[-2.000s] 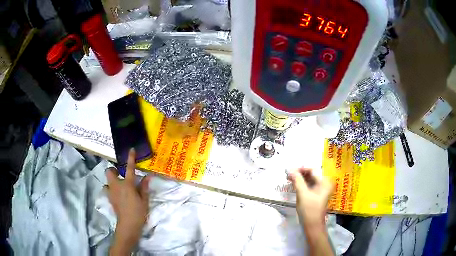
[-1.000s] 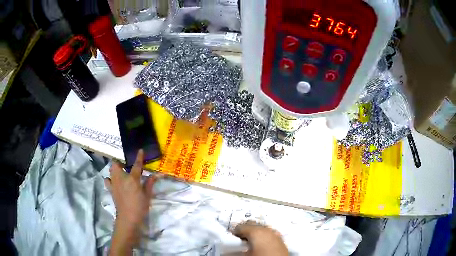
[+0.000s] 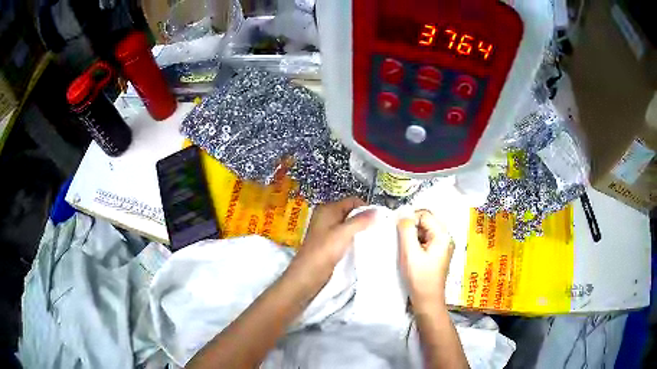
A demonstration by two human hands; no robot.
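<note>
The pale grey-white garment [image 3: 378, 270] is raised over the table's front edge, its far end under the head of the snap press [image 3: 335, 86]. My left hand [image 3: 331, 238] grips its left side and my right hand [image 3: 426, 252] its right side, fingers pinched. The cloth and hands hide the lower die. The red panel shows 3764. Whether my right fingers also hold a snap part, I cannot tell.
A smartphone [image 3: 187, 198] lies at the left table edge. A big heap of silver snap parts [image 3: 252, 126] is left of the press, a smaller heap [image 3: 529, 187] right. A black bottle [image 3: 101, 122] and red bottle [image 3: 148, 76] stand back left. A black pen [image 3: 591, 216] lies far right.
My left hand has left the phone and taken hold of the cloth. My right hand has moved up from the near cloth. The garment is now lifted to the press.
</note>
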